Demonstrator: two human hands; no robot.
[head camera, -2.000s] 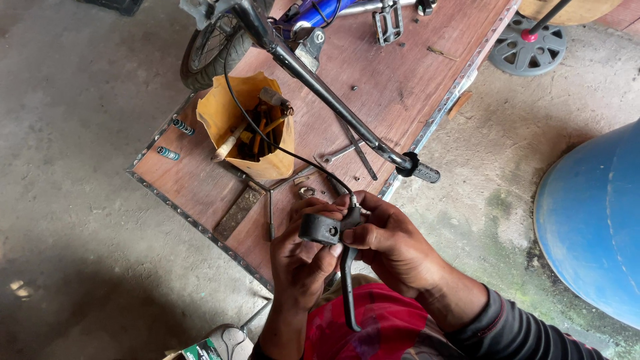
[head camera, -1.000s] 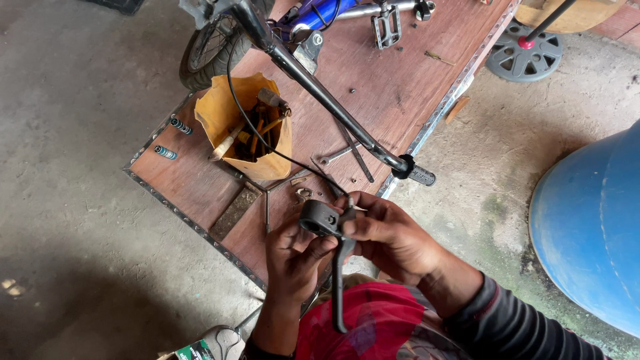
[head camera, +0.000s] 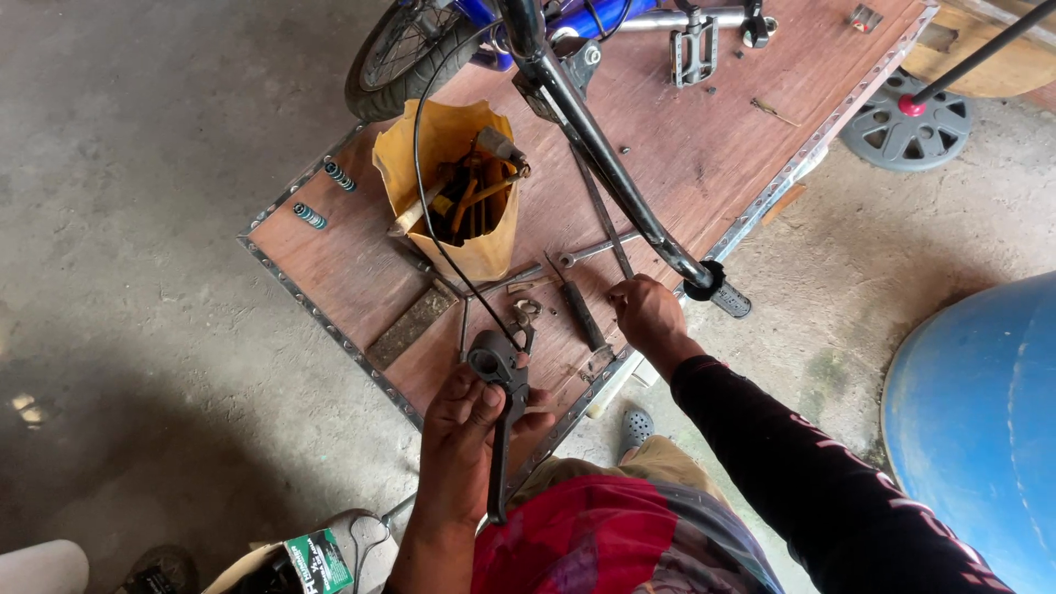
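Note:
My left hand (head camera: 474, 421) holds a black bicycle brake lever (head camera: 505, 404) with its round clamp facing up; a black cable (head camera: 419, 165) runs from it towards the bicycle. My right hand (head camera: 652, 318) is at the lower end of a long thin metal bar (head camera: 601, 210) on the wooden tabletop, beside the handlebar (head camera: 631, 181); whether its fingers grip the bar cannot be told. Left of that hand lies a dark-handled pointed tool (head camera: 584, 316). A combination wrench (head camera: 598, 248) and a small metal clamp part (head camera: 528, 308) lie between the hands.
A cut yellow container (head camera: 487, 256) of tools stands on the table, near two springs (head camera: 310, 216) and a flat metal block (head camera: 412, 323). A blue bicycle frame (head camera: 569, 21) and pedal (head camera: 694, 51) are at the far side. A blue barrel (head camera: 982, 412) stands at the right.
My right hand has let go of the brake lever and moved right to the thin bar by the handlebar. My left hand still holds the lever.

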